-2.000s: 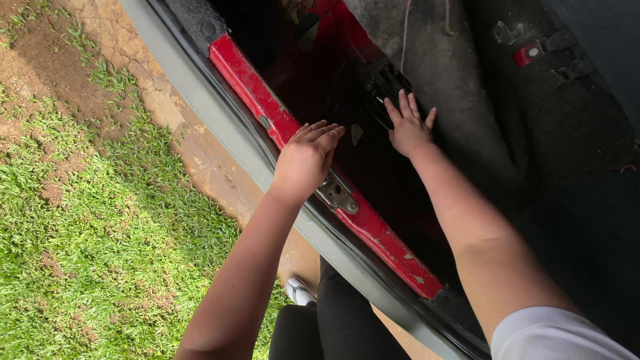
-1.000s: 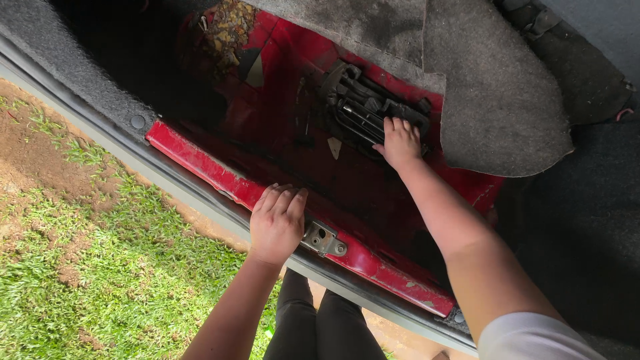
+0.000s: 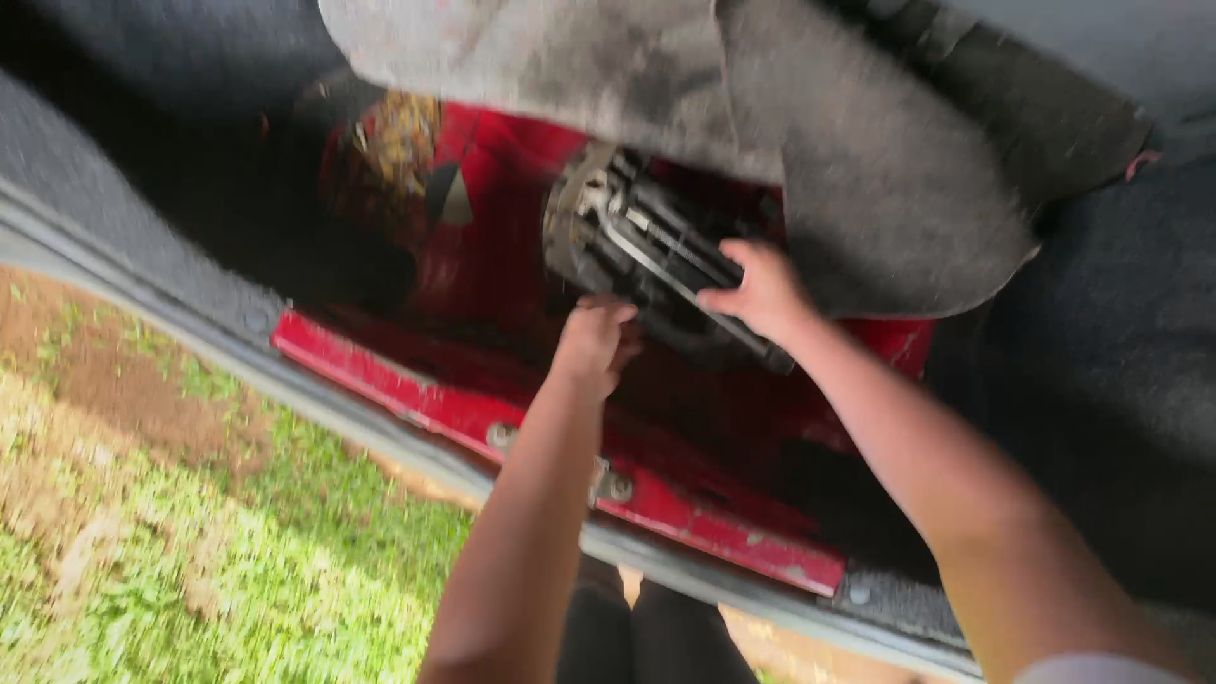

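Note:
A dark tool holder (image 3: 655, 256) with a bent metal wrench (image 3: 646, 255) on it lies tilted in the red well of a car boot. At its right end is my right hand (image 3: 765, 293), thumb and fingers spread around the edge; blur hides how firmly it grips. My left hand (image 3: 597, 337) is beside the lower left edge of the holder, its fingers loosely bent and partly hidden. Whether it touches the holder is unclear.
A grey carpet mat (image 3: 874, 180) is folded back above the well. The red boot sill (image 3: 380, 375) with a metal latch plate runs below my hands. Dry leaf debris (image 3: 404, 142) lies at the upper left. Grass (image 3: 285, 570) is outside.
My left hand has left the red sill and reached into the boot toward the holder. The holder, flatter in the well a second ago, now appears shifted. The mat was lying over more of the well at first.

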